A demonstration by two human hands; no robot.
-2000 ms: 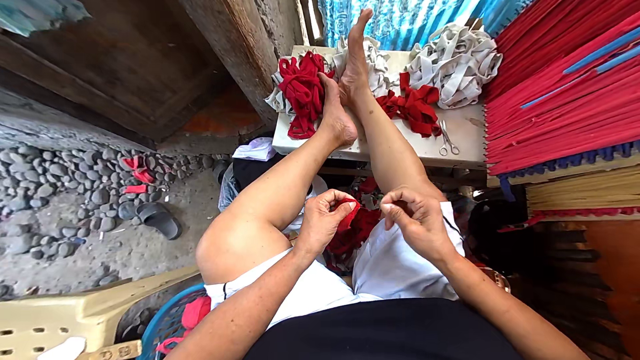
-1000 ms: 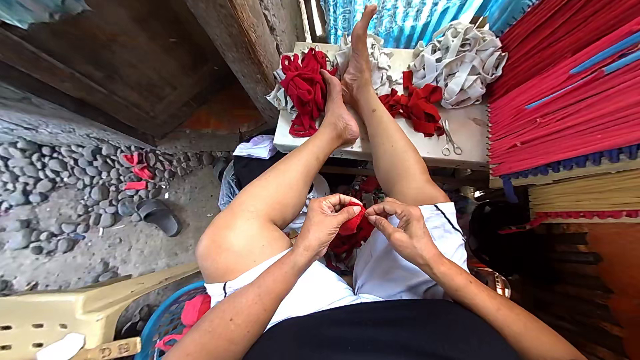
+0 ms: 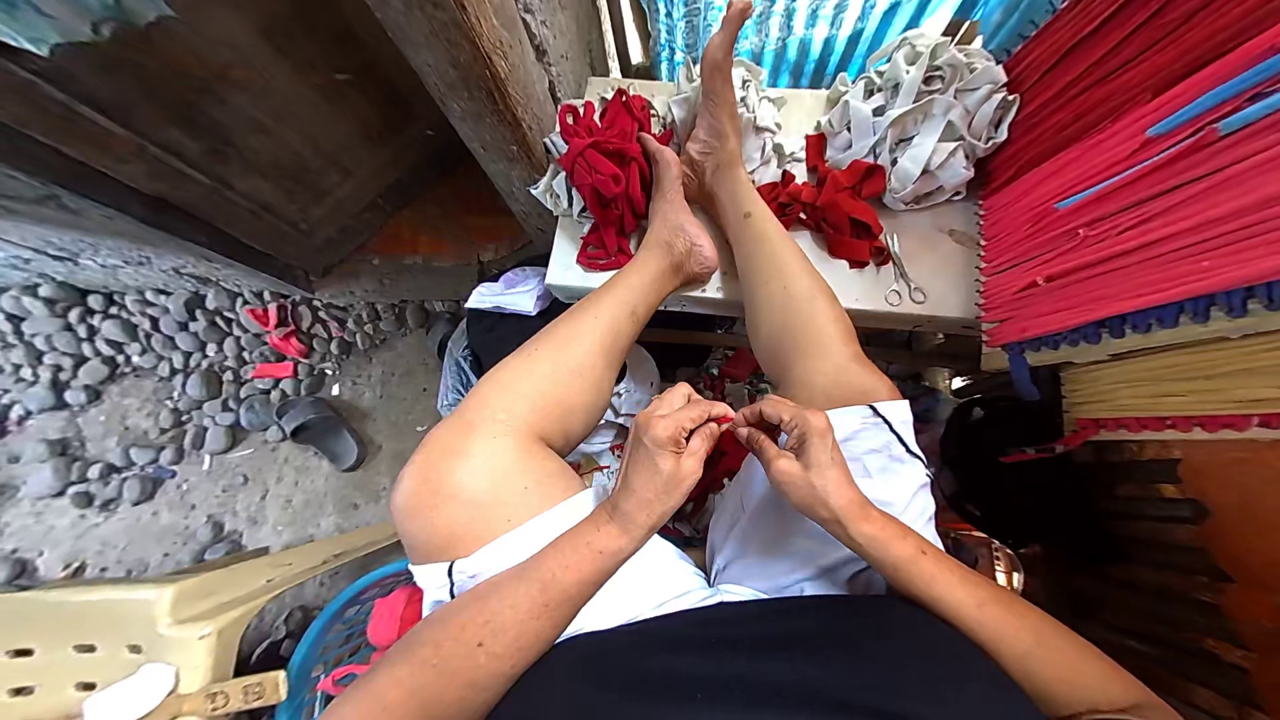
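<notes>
My left hand (image 3: 672, 450) pinches a small piece of red fabric (image 3: 724, 421) between thumb and fingertips, above my lap. Close against it, my right hand (image 3: 792, 455) has its thumb and finger at the cloth's right edge, pinching it too. Beyond, on a pale tabletop (image 3: 948, 302), lie a bundle of red fabric strips (image 3: 610, 170), a smaller red heap (image 3: 840, 205), a pile of whitish fabric strips (image 3: 915, 120) and metal scissors (image 3: 902, 272). My bare feet rest among these bundles. More red cloth shows in shadow below my hands.
Red strips stretched on a frame (image 3: 1130, 200) stand at the right, with blue ones among them. At lower left are a cream plastic chair (image 3: 110, 620) and a blue basket (image 3: 335, 625) holding red cloth. A dark slipper (image 3: 322, 432) lies on the ground near stones.
My hands were apart two seconds ago, with red cloth in the left. My right hand has moved in, and their fingertips now meet at the cloth.
</notes>
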